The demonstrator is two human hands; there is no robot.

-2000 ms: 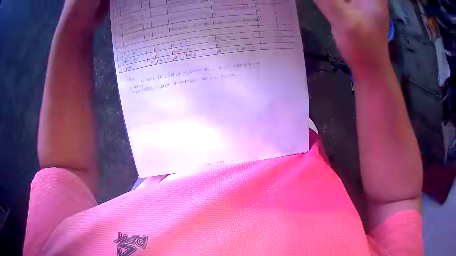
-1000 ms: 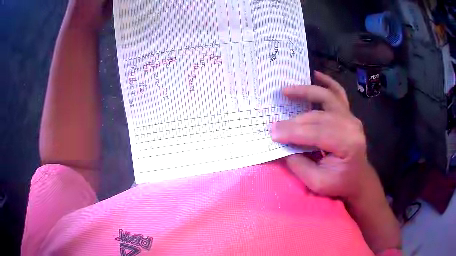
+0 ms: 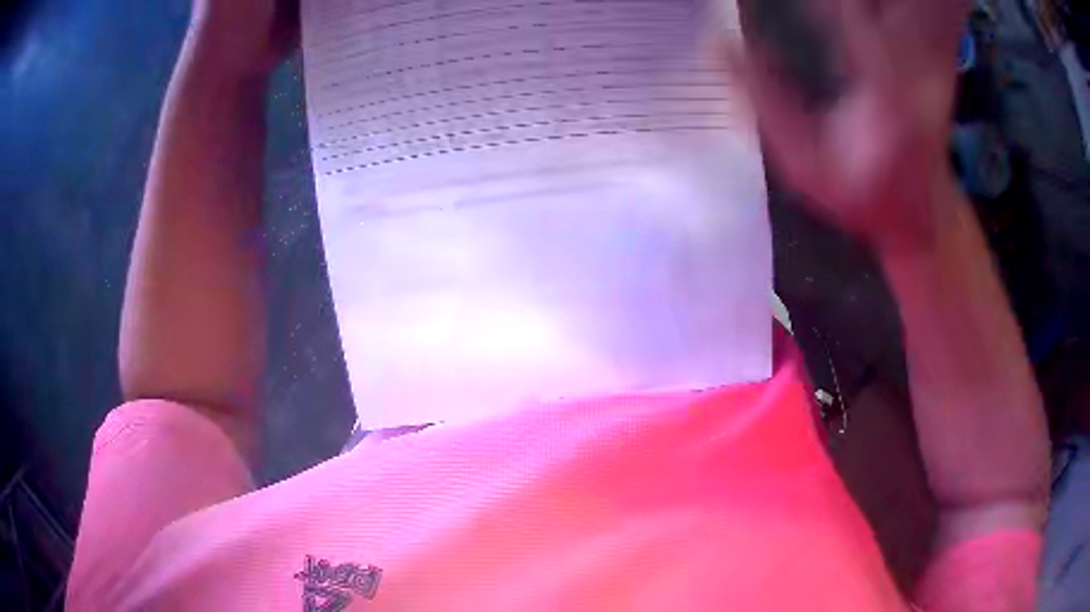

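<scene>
A white printed record sheet (image 3: 544, 263) lies in front of my chest, its lower edge touching my pink shirt. Its upper part has ruled table lines and its lower part is blank and bright with glare. My left hand (image 3: 245, 36) is at the top left beside the sheet's left edge, cut off by the frame; its fingers and grip are hidden. My right hand (image 3: 849, 108) is blurred at the top right, over and beside the sheet's upper right edge. Whether it holds the sheet cannot be told. The sheet's top is out of view.
Dark floor (image 3: 72, 239) shows on the left. Blurred bluish objects (image 3: 983, 155) stand beyond my right forearm. A thin pale wire-like thing (image 3: 827, 401) shows by my shirt at the right. Papers or clutter lie at the far upper right.
My right hand has moved up from the sheet's lower right edge to its upper right. The page facing me shows different content, with a blank lower part instead of dense print.
</scene>
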